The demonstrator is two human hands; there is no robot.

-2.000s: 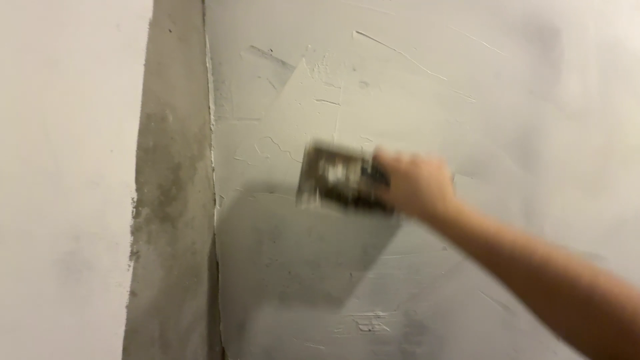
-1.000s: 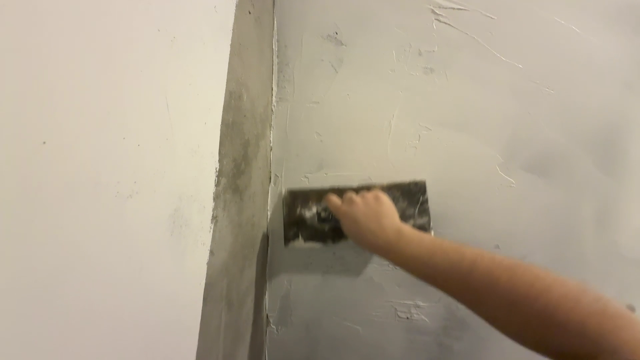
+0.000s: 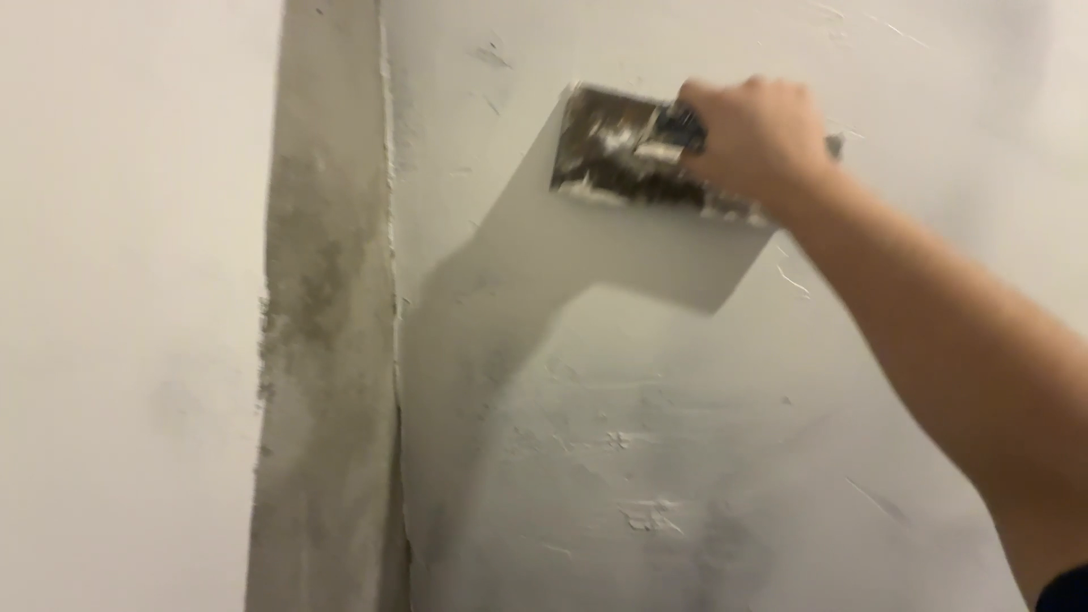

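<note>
My right hand (image 3: 756, 136) grips the dark handle of a rectangular plastering trowel (image 3: 603, 144). Smears of pale plaster cover the back of its metal blade, with thicker bits along the lower edge. The blade lies against or close to the grey-white plastered wall (image 3: 646, 382), tilted slightly down to the right. Thin ridges and small rough marks show in the plaster skim above and below it. My left hand is out of the picture.
Left of the plastered wall runs an upright bare grey strip (image 3: 327, 280), with a rough plaster edge at the corner line. Beyond it stands a smoother whitish wall surface (image 3: 127, 280). A shadow of arm and trowel falls below the blade.
My right hand has carried the trowel up the wall and away from the corner since one second ago. The blade has gone from nearly level to a slight tilt.
</note>
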